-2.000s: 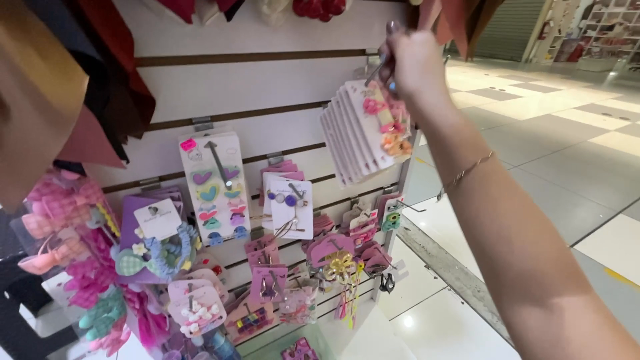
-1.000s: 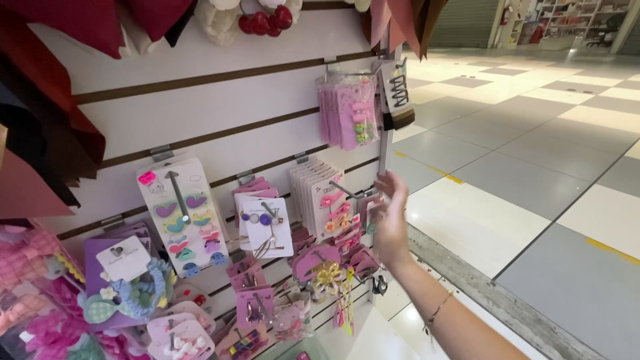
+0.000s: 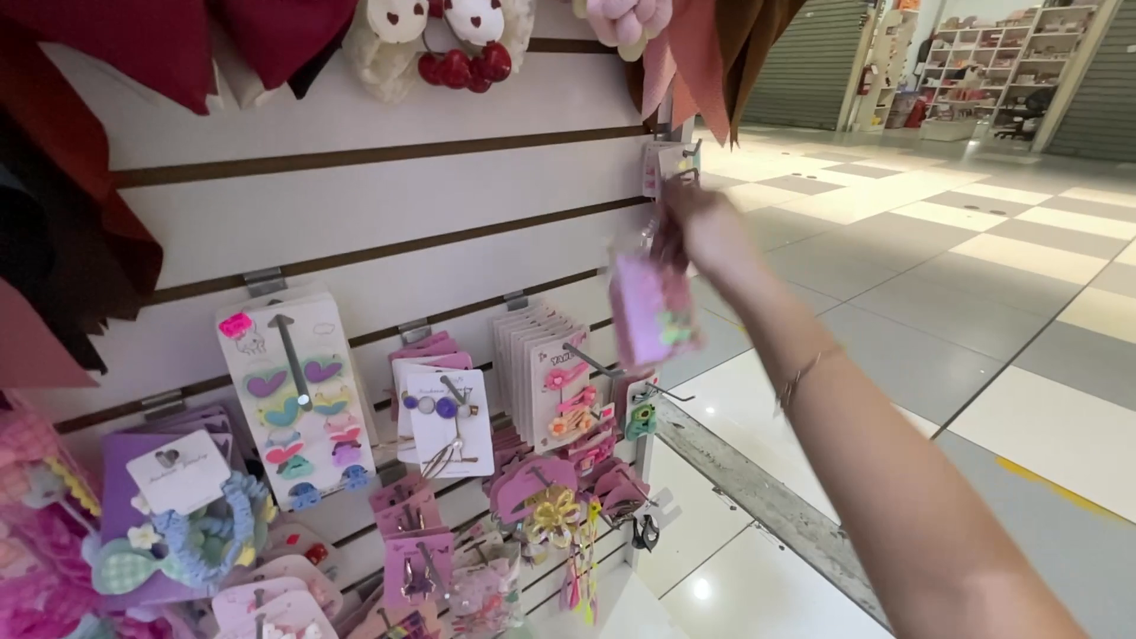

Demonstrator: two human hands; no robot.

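Near the right edge of a white slatwall panel (image 3: 461,177), my right hand (image 3: 697,222) is closed on the top of a stack of pink packaged hair accessories (image 3: 652,311), which is blurred. The packs hang below my fingers. Just above the hand, a small carded pack (image 3: 670,164) hangs at the panel's edge. Lower left of the held packs, a row of white cards with pink and orange hair clips (image 3: 564,390) hangs on a metal hook. My left hand is not in view.
Heart clips on a card (image 3: 311,399), a blue scrunchie set (image 3: 204,524) and pink carded clips (image 3: 417,564) hang lower left. Large fabric bows (image 3: 115,44) overhang the top. A metal floor track (image 3: 763,497) and tiled floor (image 3: 896,319) lie right, with shelves (image 3: 985,71) beyond.
The white clip cards, in my hand two seconds ago, now hang on the lower hook. The pink packs, hanging on the panel one second ago, are now in my right hand.
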